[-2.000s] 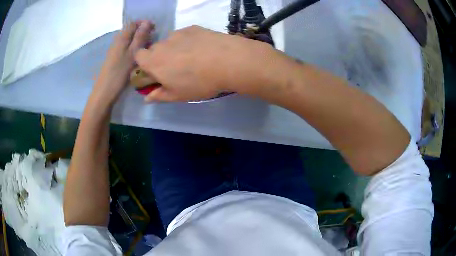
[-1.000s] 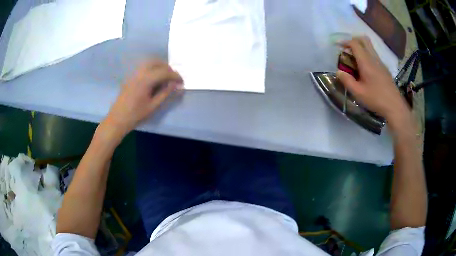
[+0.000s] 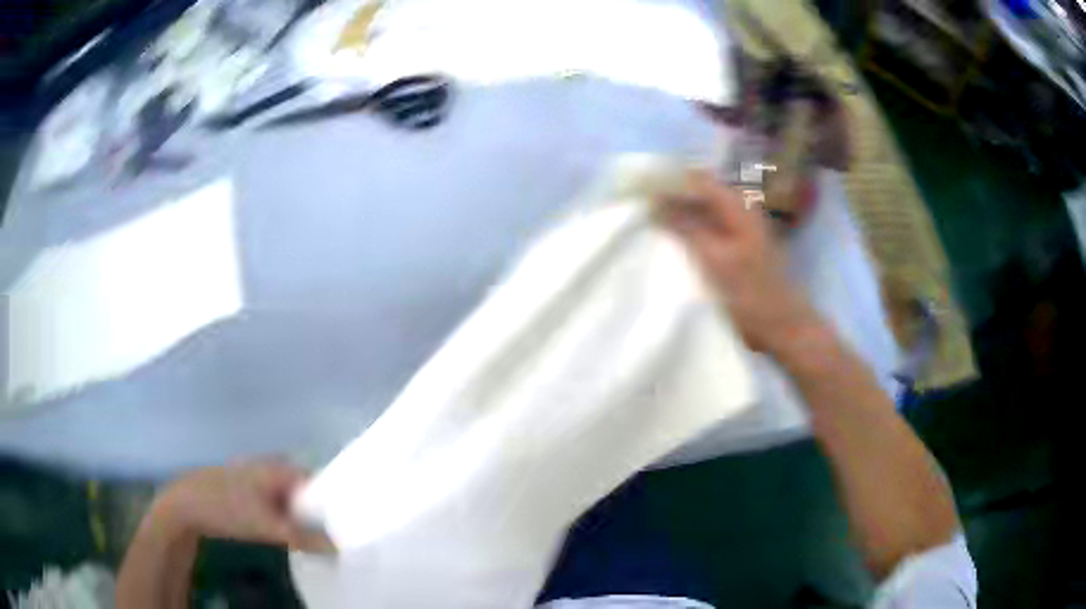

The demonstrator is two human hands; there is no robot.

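A white cut piece (image 3: 536, 393) hangs stretched between my two hands, over the table's front edge and blurred by motion. My left hand (image 3: 244, 502) holds its lower left end, low in the picture. My right hand (image 3: 726, 244) holds its upper right end above the table. Another white cut piece (image 3: 131, 292) lies flat at the table's left side. The steam iron (image 3: 796, 179) stands blurred at the right, just beyond my right hand; its soleplate cannot be made out.
Fabric shears (image 3: 411, 102) lie toward the back of the pale table (image 3: 345, 226). White pieces (image 3: 572, 42) with a yellow ticket (image 3: 360, 24) lie at the back. Crumpled scraps (image 3: 197, 60) lie back left. A perforated board (image 3: 887, 190) runs along the right edge.
My right hand has let go of the iron, which is now farther back at the right. Both hands have lifted the white piece off the table. The view has shifted toward the table's back.
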